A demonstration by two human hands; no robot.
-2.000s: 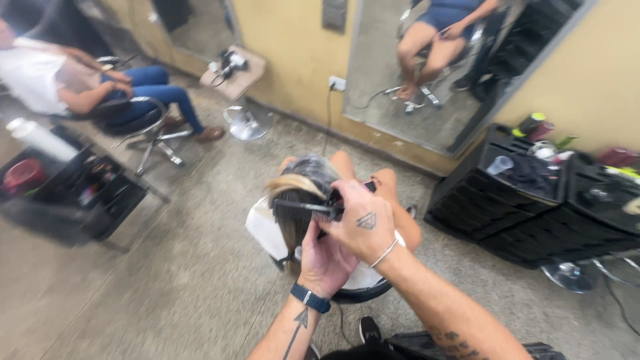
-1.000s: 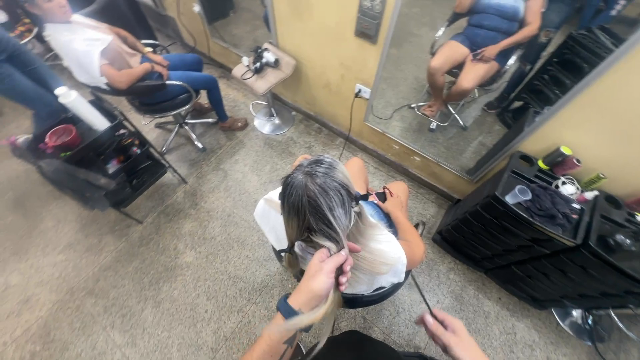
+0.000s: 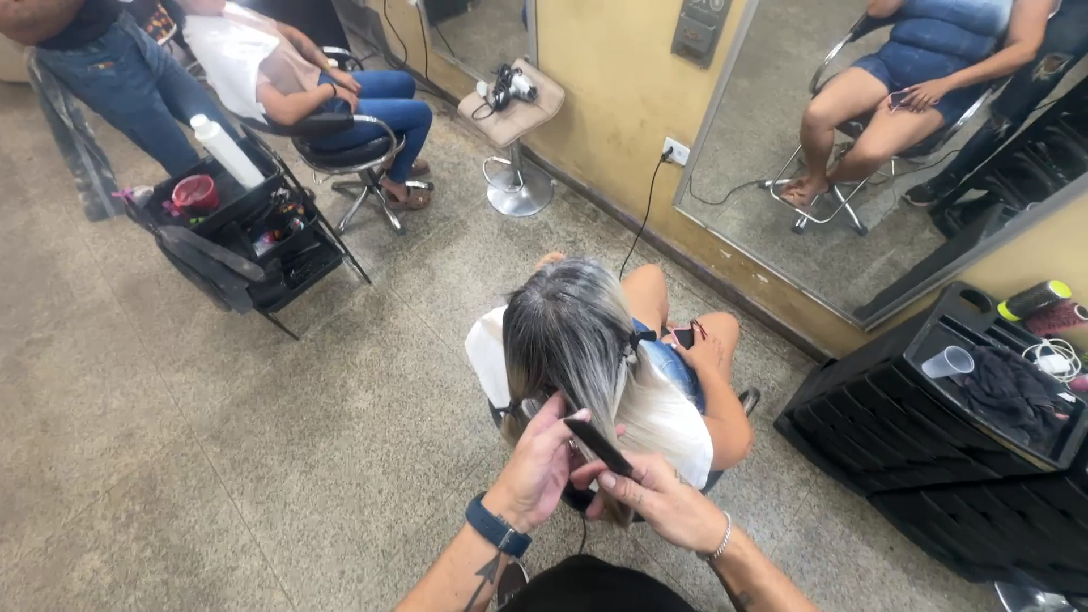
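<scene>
A seated person with long grey-blonde hair [image 3: 565,319] faces away from me, a white towel [image 3: 680,416] over the shoulders. Dark clips [image 3: 643,338] sit in the hair at the sides. My right hand [image 3: 667,501] grips a dark comb [image 3: 599,446], which points up and left across the back of the hair. At the lower back of the head, my left hand [image 3: 541,463] has its fingers at the hair beside the comb's tip; whether it holds a strand is hard to tell. The seated person holds a phone [image 3: 683,337] on the lap.
Black trolleys with a plastic cup [image 3: 948,362] and brushes [image 3: 1035,299] stand right. A mirror [image 3: 765,153] leans along the wall. Upper left are a black cart [image 3: 285,280] with a white bottle [image 3: 227,151], another seated person [image 3: 297,93] and a stool [image 3: 548,93] bearing a hair dryer. A cord hangs from the outlet.
My right hand has come from the lower right, away from the hair, to the back of the head beside my left hand. A standing person shows more fully at the upper left.
</scene>
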